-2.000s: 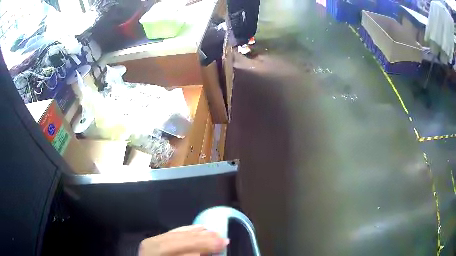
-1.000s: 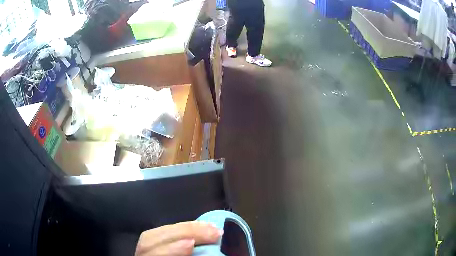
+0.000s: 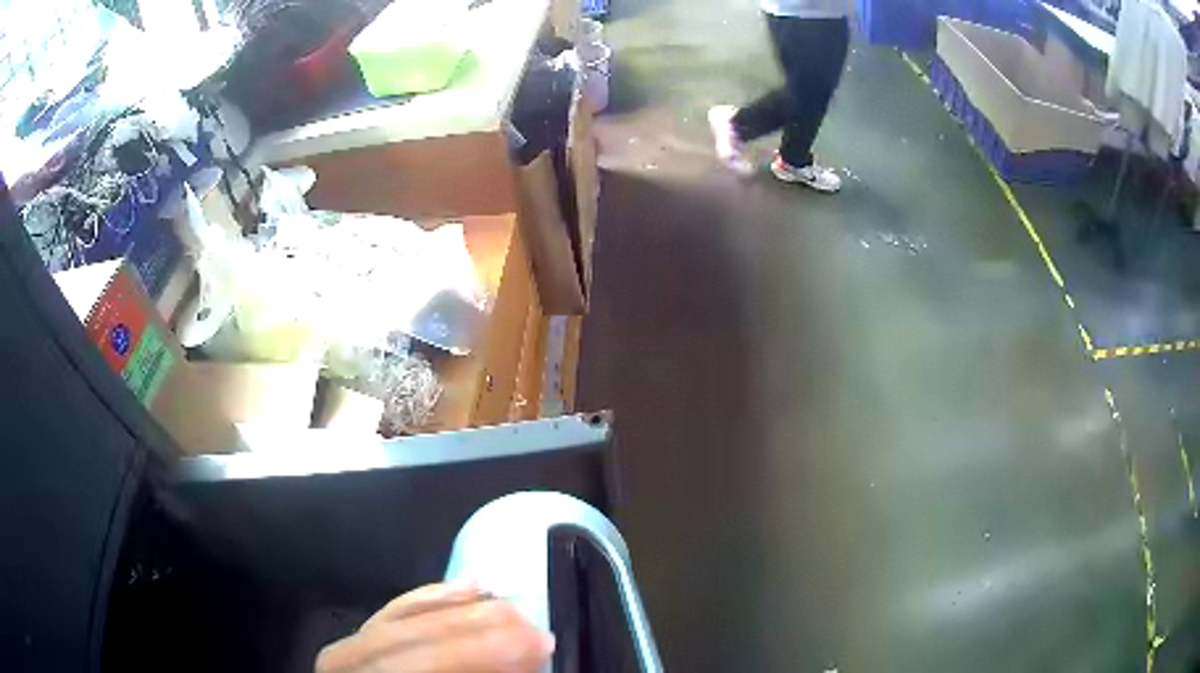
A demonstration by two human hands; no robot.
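Observation:
A pale blue-white jug (image 3: 507,546) with a large loop handle on its right side stands out at the bottom centre, in front of the dark cabinet. Its lower part is cut off by the picture's edge. My left hand (image 3: 441,634), bare and partly cut off by the bottom edge, comes in from the lower left. Its fingers lie closed against the jug's near side, not on the loop handle. The thumb is hidden. My right hand is not in view.
The dark metal cabinet (image 3: 395,506) has a pale top edge. Behind it, an orange-brown bench (image 3: 507,283) holds plastic bags (image 3: 355,276) and a carton (image 3: 132,348). A green basket (image 3: 411,50) stands further back. A person (image 3: 809,79) walks in the aisle. A large bin (image 3: 1020,99) stands right.
My left hand and the jug have shifted slightly left, and more of the jug shows above the bottom edge. The person has moved right along the aisle.

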